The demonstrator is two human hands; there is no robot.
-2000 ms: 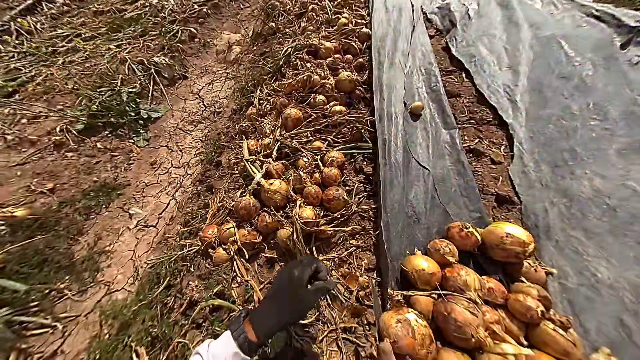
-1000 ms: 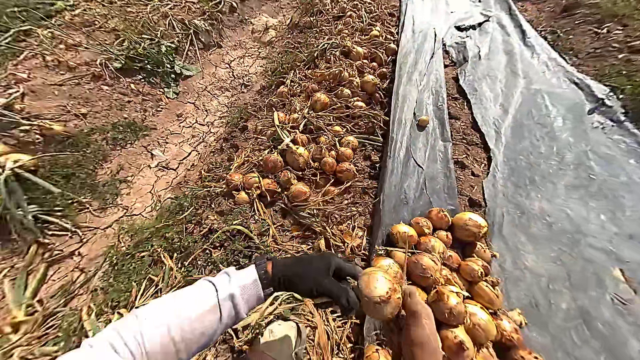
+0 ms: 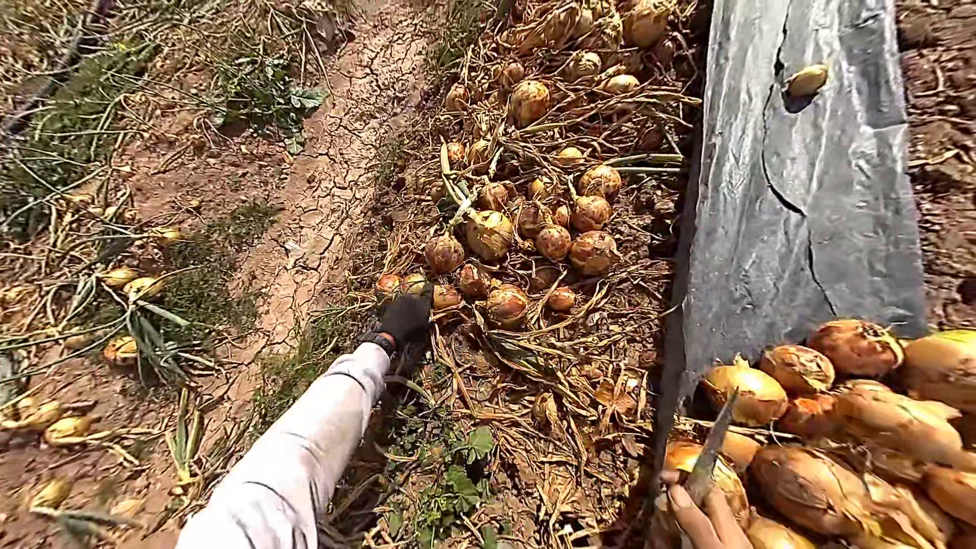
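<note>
My left hand, in a black glove with a watch band at the wrist, reaches to the near edge of a cluster of onions on dry stalks. Its fingers are at a small onion; whether they grip it cannot be told. My bare right hand, at the bottom right, is closed around a knife, its blade pointing up. Beside and beyond that hand lies a heap of onions with brown papery skins, at the near end of the grey plastic sheet.
One lone onion lies farther up the sheet. A cracked dirt furrow runs left of the onion row. More onions and green stalks lie at the far left. Small green weeds grow near my left sleeve.
My left hand has moved away from the heap to the ground cluster on the left. The onion that was at my right hand a second ago is no longer there, and the knife blade now shows.
</note>
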